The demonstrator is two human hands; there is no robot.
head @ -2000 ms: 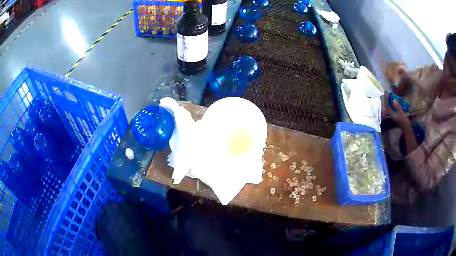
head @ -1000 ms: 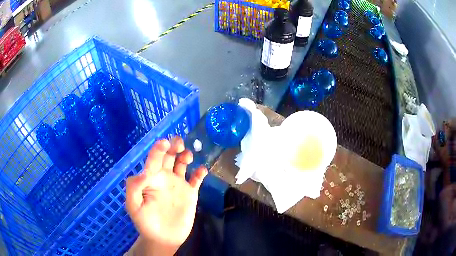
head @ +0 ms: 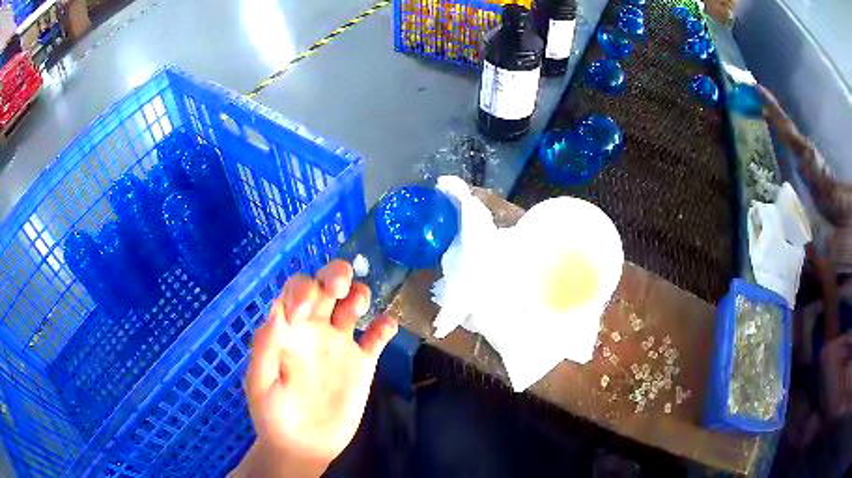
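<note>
My left hand [head: 318, 373] is bare, palm up and empty, with its fingers apart and slightly curled, beside the crate's near right wall. My right hand is not in view. A round blue shell [head: 416, 227] rests just beyond my fingers, against a crumpled white cloth [head: 518, 350]. A white dish [head: 570, 238] with a pale yellowish centre sits on the cloth. Small clear pieces [head: 654, 373] lie scattered on the brown board [head: 691, 303], right of the dish.
A blue perforated crate [head: 350, 196] at left holds several blue stacked columns [head: 182, 229]. A blue parts tray [head: 717, 364] stands at right. Dark bottles [head: 509, 89] stand beside the mesh belt [head: 654, 149], which carries blue shells [head: 568, 157]. A person's arm [head: 794, 140] reaches in at right.
The view has turned left since the oldest frame. My left hand came into view a second ago and has since moved slightly right. Another person's arm now reaches toward the belt's right side.
</note>
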